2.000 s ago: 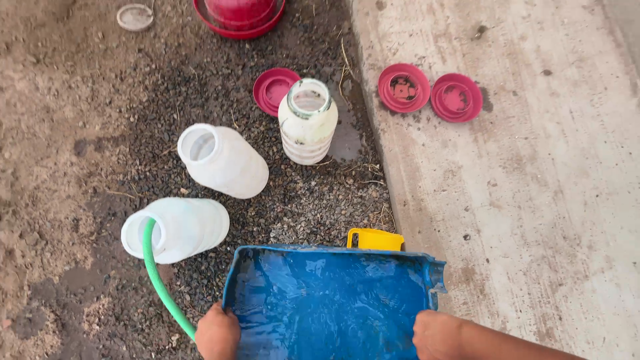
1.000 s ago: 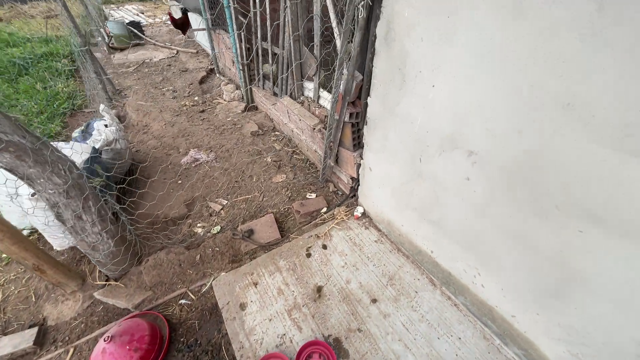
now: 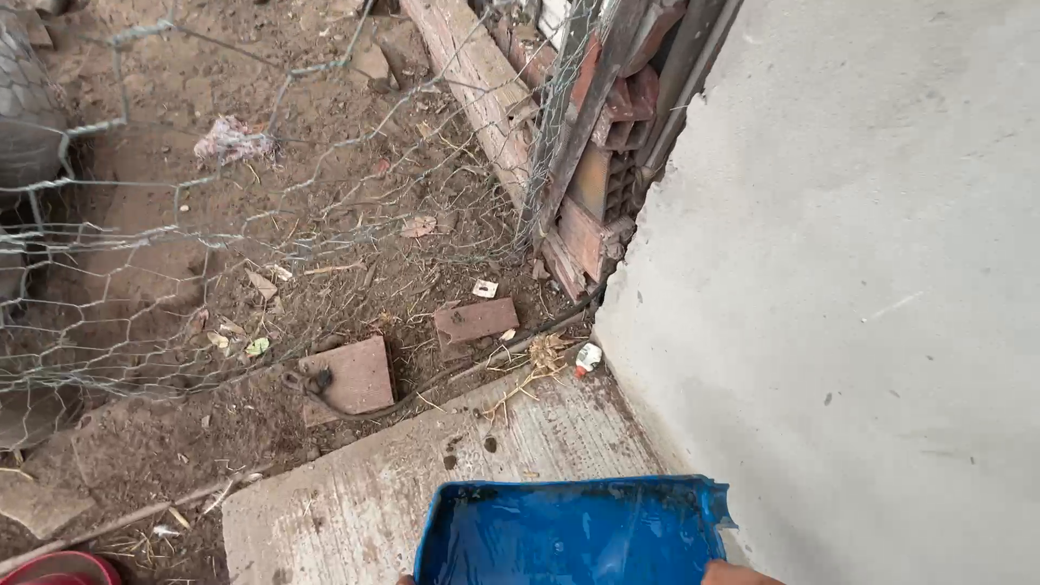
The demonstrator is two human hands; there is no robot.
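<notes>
A blue plastic tub (image 3: 569, 532) with a chipped right corner is at the bottom of the head view, above the concrete slab. My right hand (image 3: 735, 574) grips its right edge, with only the fingers in view. Of my left hand (image 3: 405, 579) just a fingertip shows, at the tub's left edge. The inside of the tub looks wet and glossy; how much water it holds I cannot tell. Its near side lies below the frame.
A plastered wall (image 3: 853, 309) rises on the right beside the concrete slab (image 3: 325, 520). Sagging chicken wire (image 3: 203, 236) crosses the left. Flat bricks (image 3: 357, 378) and a small white bottle (image 3: 588, 357) lie near the slab's far edge. A red plastic object (image 3: 65, 569) is at lower left.
The view has swung from the white jars, green hose and red lids to the wall corner and wire fence. The tub, out of view one second ago, shows again between my hands.
</notes>
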